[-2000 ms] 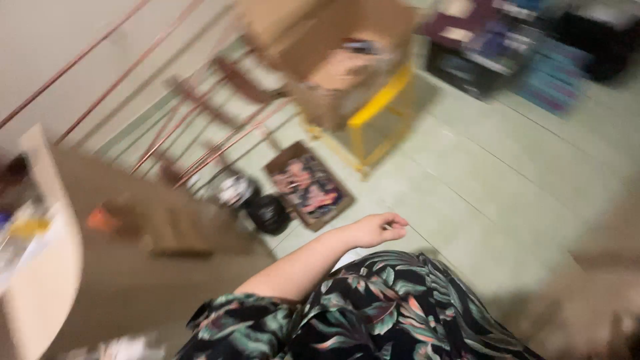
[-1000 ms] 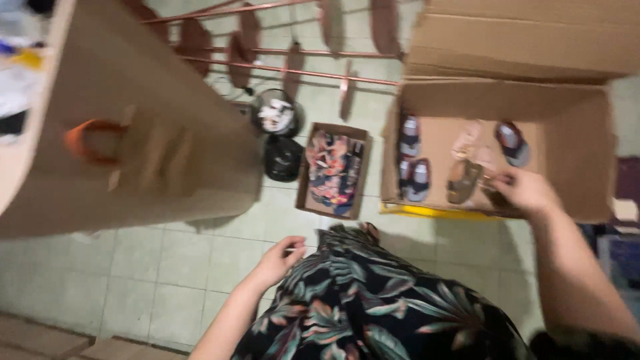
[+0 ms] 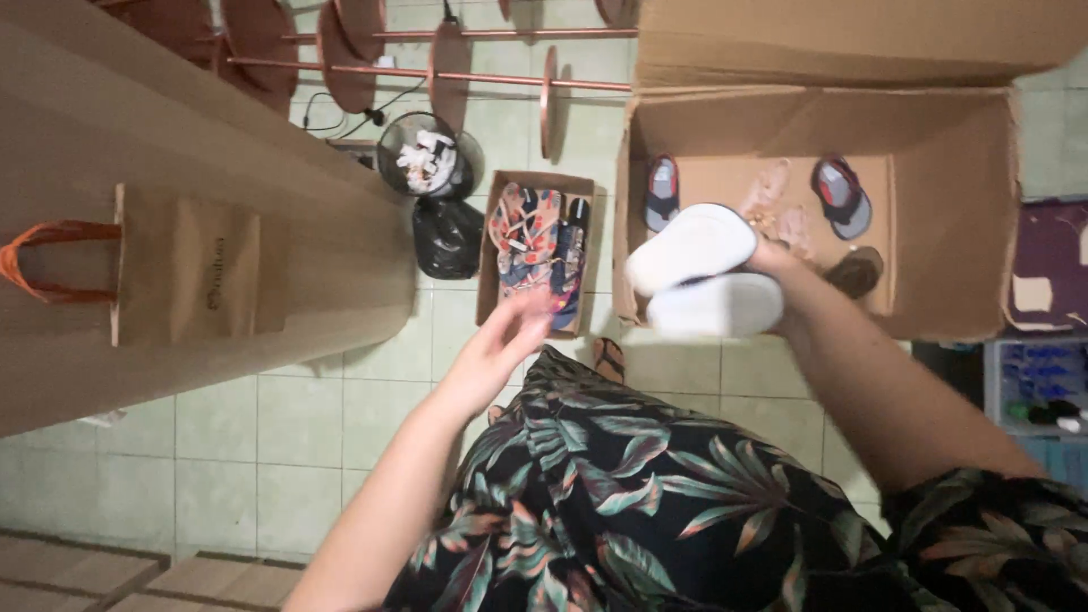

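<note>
My right hand (image 3: pixel 772 270) holds a pair of small shoes with white soles (image 3: pixel 693 255) turned toward the camera, over the front edge of a large cardboard box (image 3: pixel 952 204). In that box lie a dark sandal with a red lining (image 3: pixel 841 195), a similar one at the left (image 3: pixel 662 194), pale pink sandals (image 3: pixel 769 191) and a brown sandal (image 3: pixel 854 274). My left hand (image 3: pixel 514 327), somewhat blurred, has its fingers apart and nothing in it; it is over the near end of a small cardboard box (image 3: pixel 486 280) filled with patterned flip-flops (image 3: pixel 527 225).
A mesh wastebasket (image 3: pixel 387 157) with white scraps and a black plastic bag (image 3: pixel 446 238) stand left of the small box. Copper-coloured rods with discs (image 3: pixel 448 72) run behind. A wooden panel with a paper bag (image 3: pixel 187 263) fills the left. A clear plastic organizer (image 3: pixel 1003 382) is at the right.
My right hand, at the sandals inside the large box a second ago, now holds the white-soled pair nearer the box's left front. My left hand has moved up toward the small box.
</note>
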